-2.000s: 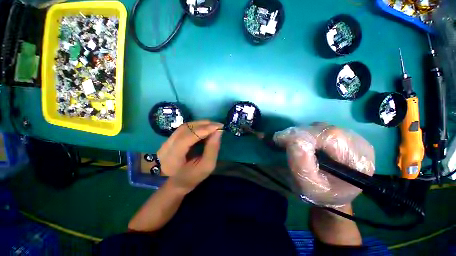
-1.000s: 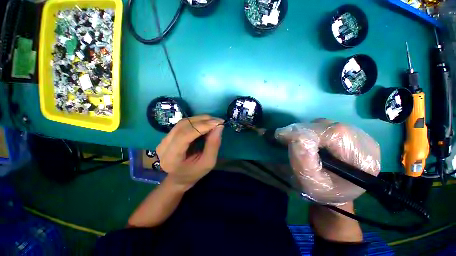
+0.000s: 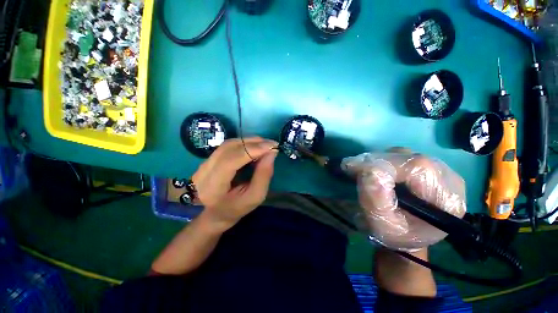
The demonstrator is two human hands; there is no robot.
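A round black housing (image 3: 301, 136) with a green and white circuit board (image 3: 301, 131) inside stands on the green mat between my hands. My bare left hand (image 3: 234, 177) pinches thin dark solder wire (image 3: 237, 92) at the housing's left rim; the wire runs up across the mat. My right hand (image 3: 410, 198), in a clear plastic glove, holds a black-handled soldering iron (image 3: 435, 219). Its metal tip reaches into the lower part of the housing from the right. Whether tip and wire touch cannot be made out. Another housing with a board (image 3: 205, 134) stands just left.
A yellow tray of small parts (image 3: 144, 79) is at left. More housings (image 3: 430, 35) stand at back and right. An orange electric screwdriver (image 3: 504, 168) and a long black tool (image 3: 538, 128) lie at right. A blue tray (image 3: 505, 19) is back right, a blue crate (image 3: 160, 202) below the bench edge.
The solder wire hangs straighter and farther right over the mat. Both hands stay at the same housing, with the iron tip still in it. The view has shifted slightly.
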